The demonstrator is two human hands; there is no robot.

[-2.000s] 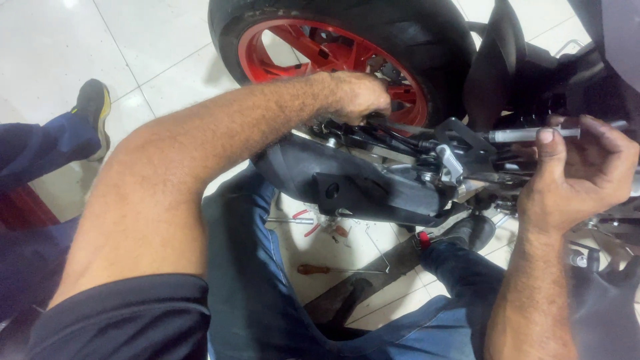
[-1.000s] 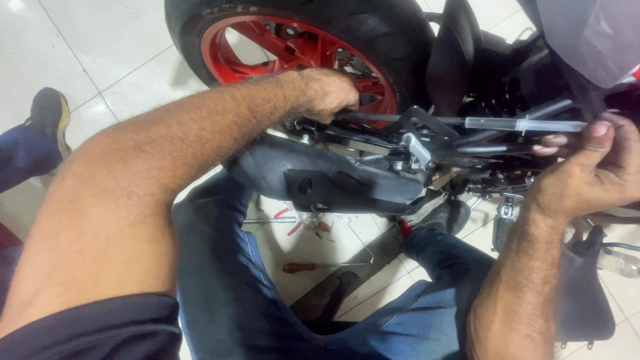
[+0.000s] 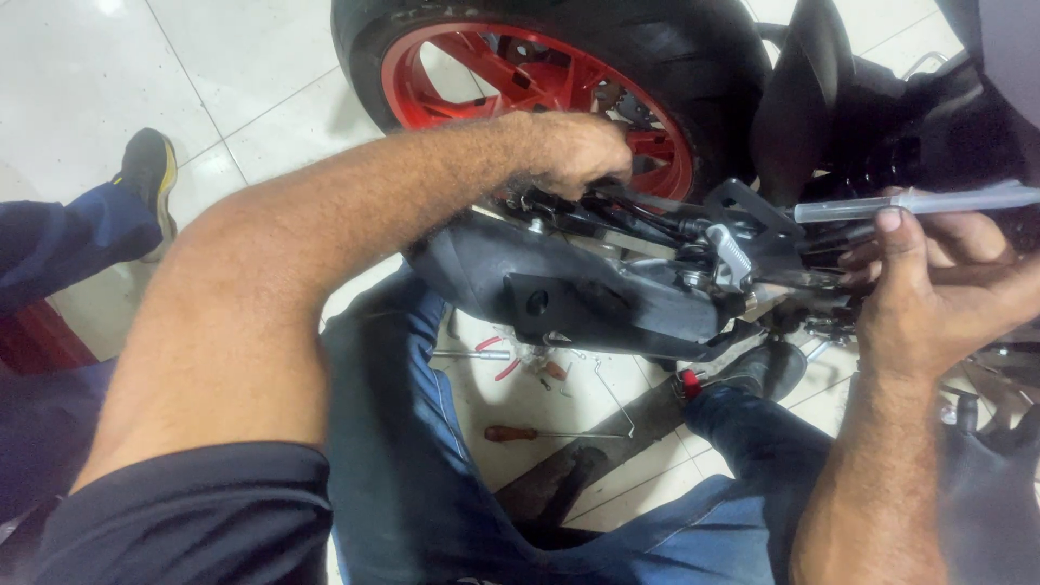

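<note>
My left hand (image 3: 581,154) is curled beside the red wheel rim (image 3: 406,69) of a motorcycle, over the parts above the black exhaust silencer (image 3: 479,268); its fingertips and anything in them are hidden. At the right, my right hand (image 3: 934,284) holds a translucent plastic syringe (image 3: 853,210) between thumb and fingers, lying nearly level. The syringe's left end is near a black bracket (image 3: 751,215). A silver ribbed footpeg (image 3: 731,258) sits below that bracket, left of my right hand.
On the tiled floor between my legs lie a hooked tool with a wooden handle (image 3: 512,434), red-handled pliers (image 3: 508,370) and a metal socket tool (image 3: 487,355). A dark stand beam (image 3: 642,422) crosses the floor. Another person's shoe (image 3: 150,183) is at the left.
The syringe stays in my right hand; its outer part spans farther right of my thumb than two seconds ago. My left hand remains by the wheel.
</note>
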